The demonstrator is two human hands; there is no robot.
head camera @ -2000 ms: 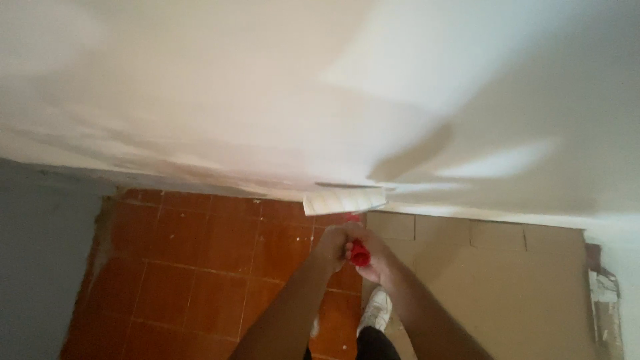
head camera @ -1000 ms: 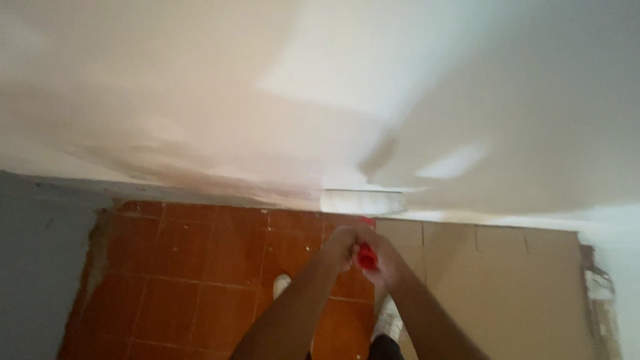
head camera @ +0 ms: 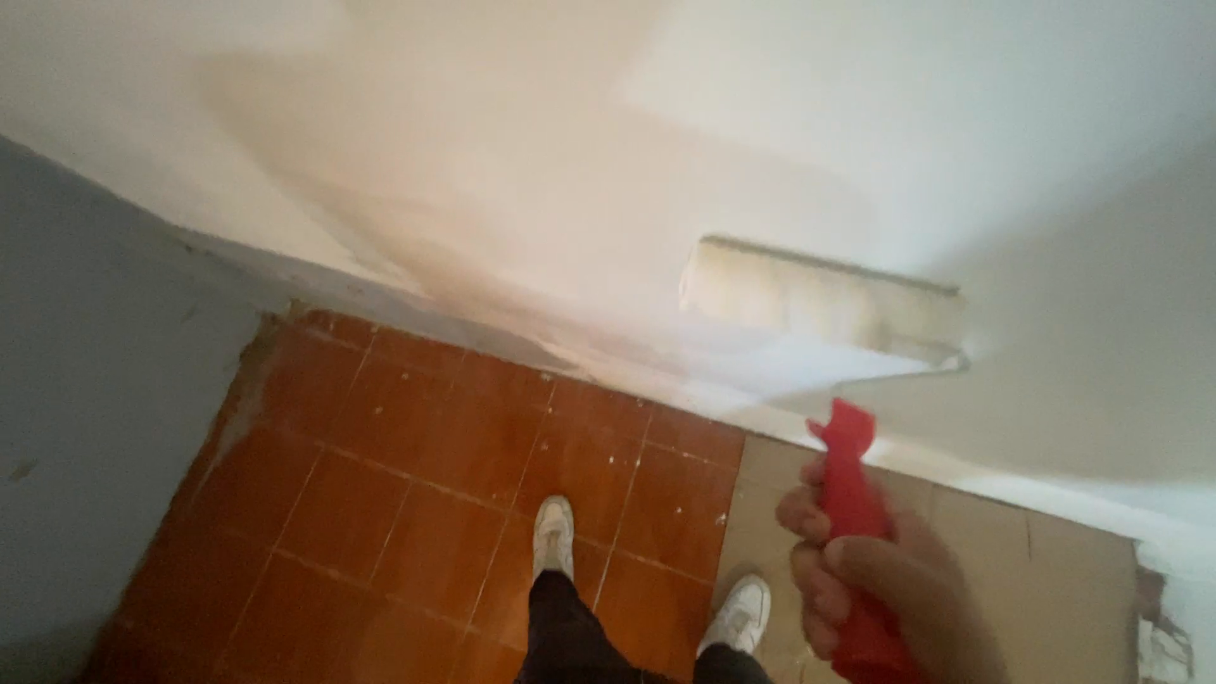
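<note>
My right hand (head camera: 855, 570) is closed around the red plastic handle (head camera: 852, 503) of a paint roller. Beyond the handle, the pale roller sleeve (head camera: 826, 294) lies at or close to the white wall (head camera: 532, 142); whether it touches cannot be told. A thin wire frame joins the sleeve at its right end. The lower wall has brownish and grey patches left of the roller. My left hand is out of view.
Reddish-brown floor tiles (head camera: 437, 475) with small white specks lie below the wall. Beige flooring (head camera: 1007, 570) is at the right. A grey wall (head camera: 104, 380) stands at the left. Damaged wall edging (head camera: 1161, 627) shows at lower right. My white shoes (head camera: 554, 532) stand on the floor.
Both hands were together on the roller handle; now only my right hand shows on it. The roller has come up from the wall's base and appears larger. The view has tilted.
</note>
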